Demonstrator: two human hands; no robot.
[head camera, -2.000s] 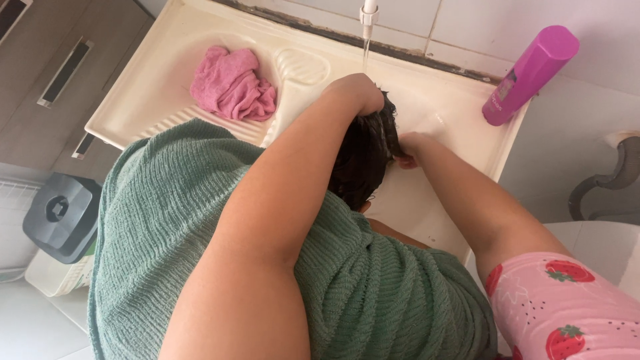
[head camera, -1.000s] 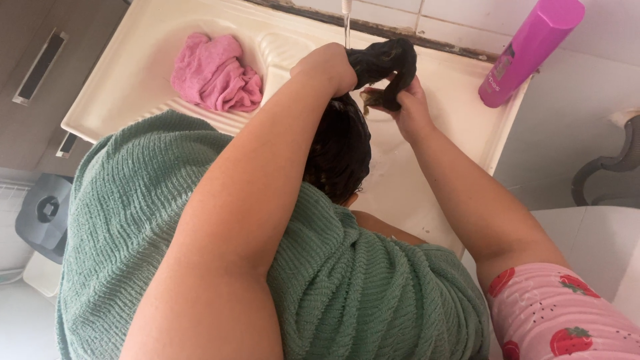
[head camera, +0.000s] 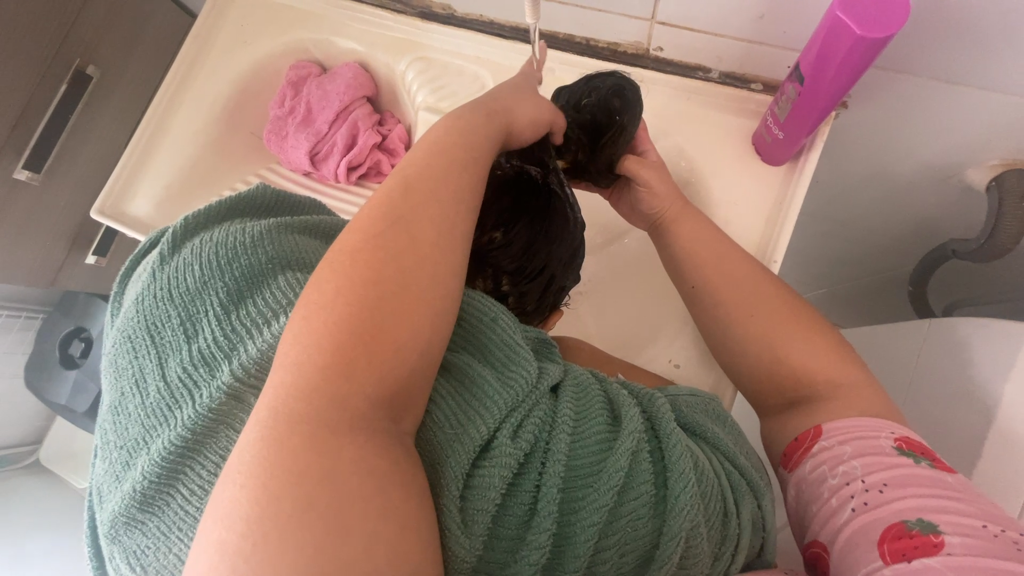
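A person with a green towel (head camera: 240,336) over the back bends over a cream sink. Their wet dark hair (head camera: 528,232) hangs into the basin, with a gathered length (head camera: 602,120) lifted off the head. My right hand (head camera: 644,180) grips that gathered hair from its right side. Under the thin stream of water (head camera: 535,44) is my left hand (head camera: 524,108), its fingers partly raised beside the hair; whether it holds any strands cannot be told. One ear of the person shows a little below the hair.
A pink cloth (head camera: 332,124) lies in the sink's left bowl, by its ribbed part. The purple bottle (head camera: 832,80) stands on the sink's right edge (head camera: 800,192). A grey corrugated hose (head camera: 972,240) hangs at right. Drawers with metal handles (head camera: 56,124) are at upper left.
The hair, lower between my hands two seconds ago, was then lifted and stretched between them. Now it is bunched in my right hand, and my left hand has its fingers up at the water.
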